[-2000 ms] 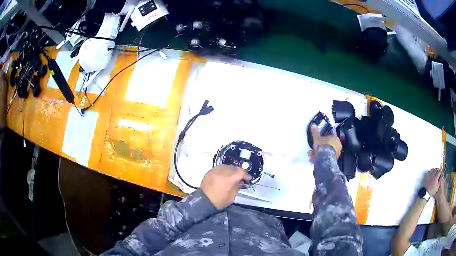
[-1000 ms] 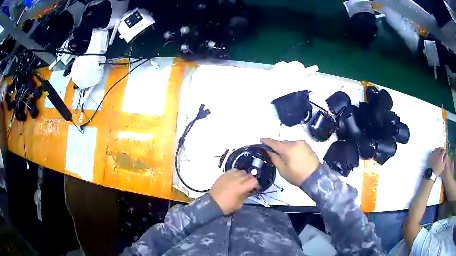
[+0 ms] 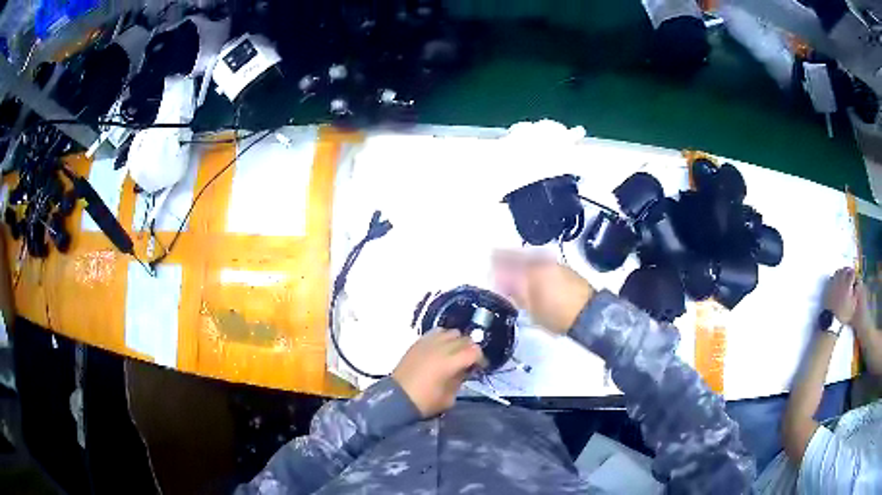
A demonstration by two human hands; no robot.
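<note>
A round black base (image 3: 500, 324) with a pale part inside and thin wires at its lower right lies on the white sheet in front of me. My left hand (image 3: 437, 367) is on its near left side, fingers at its inner edge, gripping it. My right hand (image 3: 543, 287) is blurred, just above and right of the base; whether it holds anything cannot be told. A black tail cable (image 3: 338, 290) with a split connector end curves on the sheet to the left. A black housing (image 3: 544, 209) lies beyond my right hand.
Black lens housings (image 3: 711, 227) are piled at the right. At the left are a black screwdriver-like tool (image 3: 100, 210), a white housing (image 3: 160, 150) and a white box (image 3: 244, 66). A green belt (image 3: 551, 87) runs behind. Another person's hands (image 3: 843, 298) are at far right.
My right hand has come from the black housings at the right back beside the base. A black housing now lies nearer the middle. My left hand stays at the base.
</note>
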